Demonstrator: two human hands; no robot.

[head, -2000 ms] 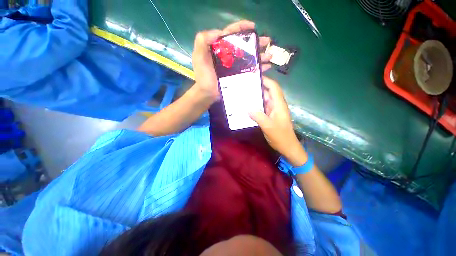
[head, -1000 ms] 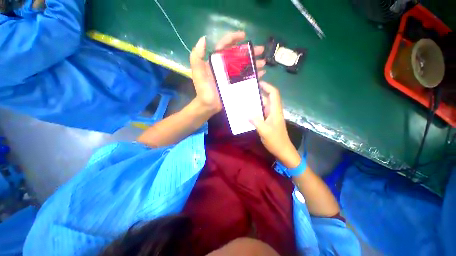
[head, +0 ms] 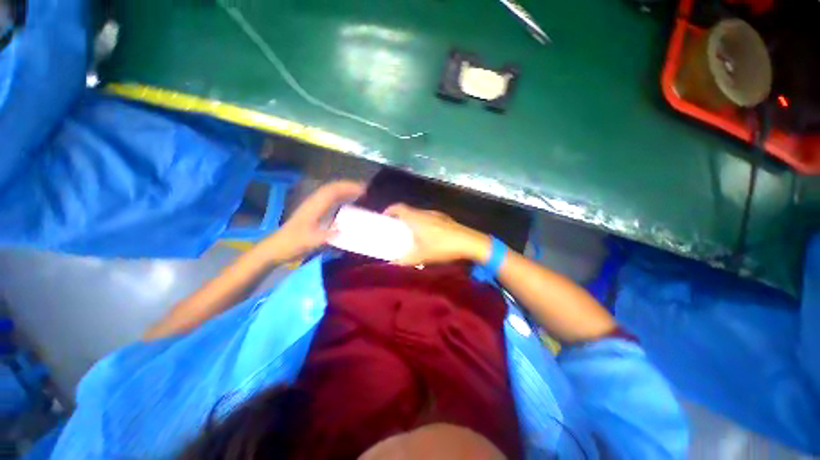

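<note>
A smartphone [head: 372, 233] with a bright white screen is held sideways over the wearer's lap, below the bench edge. My left hand [head: 315, 220] grips its left end. My right hand [head: 441, 237] grips its right end and wears a blue wrist strap [head: 494, 257]. The screen content is washed out. The soldering fixture [head: 478, 82], a black block with a pale centre, lies on the green bench beyond the hands, touched by neither hand.
Thin solder wire [head: 301, 91] curves over the green bench [head: 593, 117]. Tweezers [head: 525, 20] lie at the top. At right a red tray [head: 690, 110] holds a round pot [head: 739, 63]; a small red light glows beside it. A person's blue sleeve [head: 126, 180] is at left.
The phone has moved down from near the bench edge to the lap and turned from upright to sideways, both hands moving with it. The fixture is now uncovered, and more solder wire shows.
</note>
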